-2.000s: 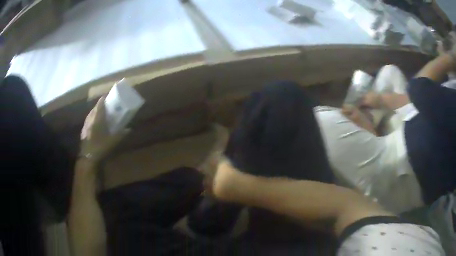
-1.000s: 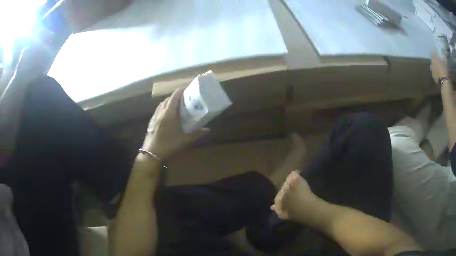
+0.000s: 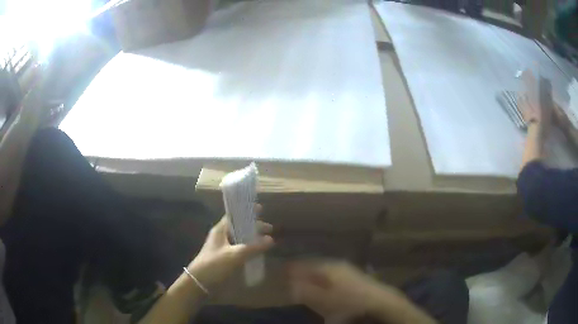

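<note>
A leaflet bundle (image 3: 241,205) stands upright over the front of the table, its many layered white edges facing me. My left hand (image 3: 237,247), with a thin bracelet at the wrist, is closed around its lower part. A narrow white end of paper shows below the fingers. My right hand (image 3: 323,288) is to the right of the bundle, low in front of the table, strongly blurred. Its fingers and anything in them cannot be made out.
White foam sheets (image 3: 304,95) cover brown cartons (image 3: 317,209), with a gap between the sheets. A brown box (image 3: 161,22) is at the back left. At the right a person's hands are at a fanned pile of leaflets (image 3: 511,107). Another person's arm is at far left.
The bundle has turned from its broad face to its layered edges and sits lower in the view. My right hand has moved up and left from my lap. The neighbour's hands now reach the fanned pile.
</note>
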